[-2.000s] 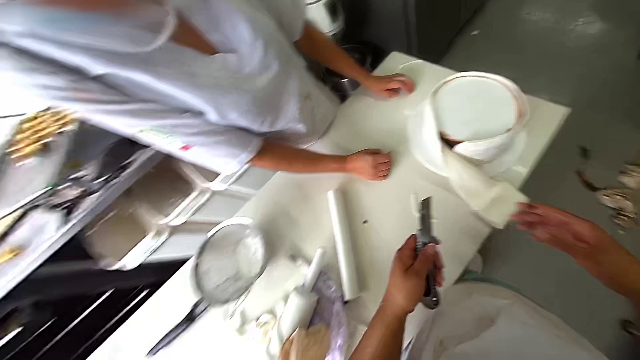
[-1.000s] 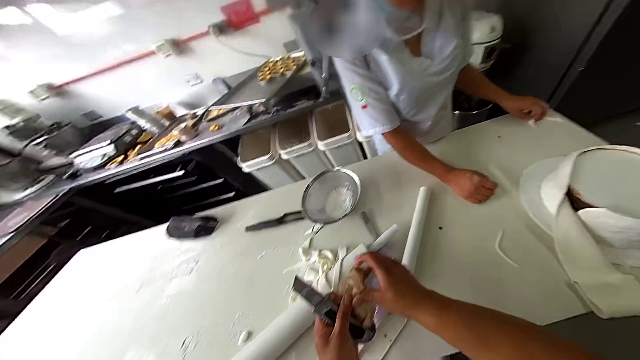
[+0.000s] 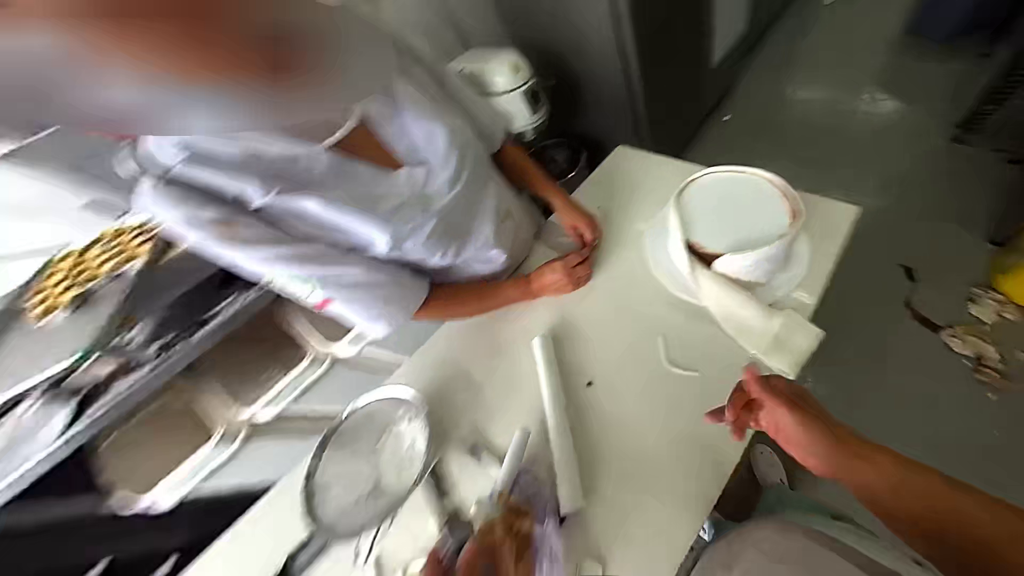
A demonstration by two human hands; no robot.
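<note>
My right hand point(image 3: 768, 416) is empty, fingers loosely apart and partly curled, just below the loose end of a white fondant strip point(image 3: 752, 324). That strip wraps the side of a round cake with a pale top point(image 3: 736, 212); a brown patch shows at a gap. At the bottom edge my left hand point(image 3: 480, 554) is blurred and partly cut off, around a dark knife point(image 3: 456, 538), beside a brown item and purple plastic point(image 3: 547, 524). A white rolling pin point(image 3: 558, 424) lies to its upper right. A thin white scrap point(image 3: 674, 358) lies between pin and cake.
A co-worker in white stands across the table point(image 3: 632, 304), hands point(image 3: 572, 268) together at its edge. A sieve with white powder point(image 3: 368, 460) lies at lower left. Beyond are open bins point(image 3: 160, 440), a tray of small yellow pieces point(image 3: 88, 268) and a white appliance point(image 3: 504, 88).
My right hand has left the brown item and is back near the fondant strip's loose end. The co-worker's hands, apart before, are now together. The view has swung right toward the cake.
</note>
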